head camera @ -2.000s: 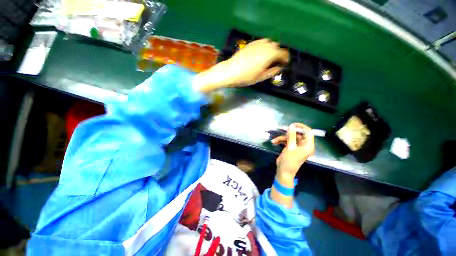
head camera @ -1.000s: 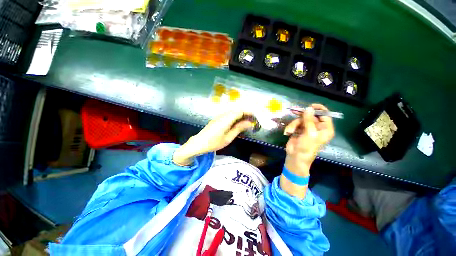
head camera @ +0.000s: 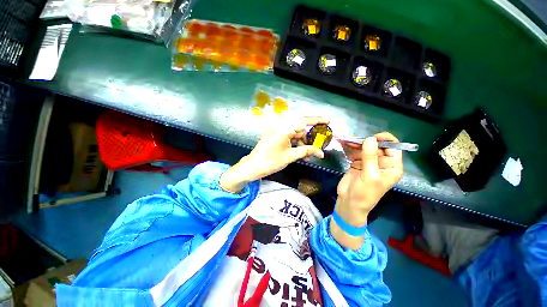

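Observation:
My left hand (head camera: 276, 150) holds a round module (head camera: 319, 137) between thumb and fingers, its amber-yellow square facing up. My right hand (head camera: 370, 171), with a blue wristband, holds silver tweezers (head camera: 396, 145) pen-like; their tips point left, close to the module. Whether the tips touch it or hold anything I cannot tell. The clear release liner (head camera: 291, 102) lies behind my left hand with a few yellow film pieces (head camera: 279, 106) on it. The black component tray (head camera: 354, 86) holds several modules, three with amber centres in the back row; one back-row pocket is empty.
An orange sticker sheet (head camera: 225, 48) lies left of the tray. A small black bin (head camera: 487, 144) of cream-white bits (head camera: 459, 153) and a white scrap (head camera: 512, 172) are at right. Plastic bags (head camera: 129, 15) and a paper label (head camera: 50, 53) are far left. A person's blue sleeve shows at lower right.
My left hand has moved from over the tray to the bench front, now with a module in it. The module has come up beside the tweezer tips. One yellow film piece no longer shows on the liner.

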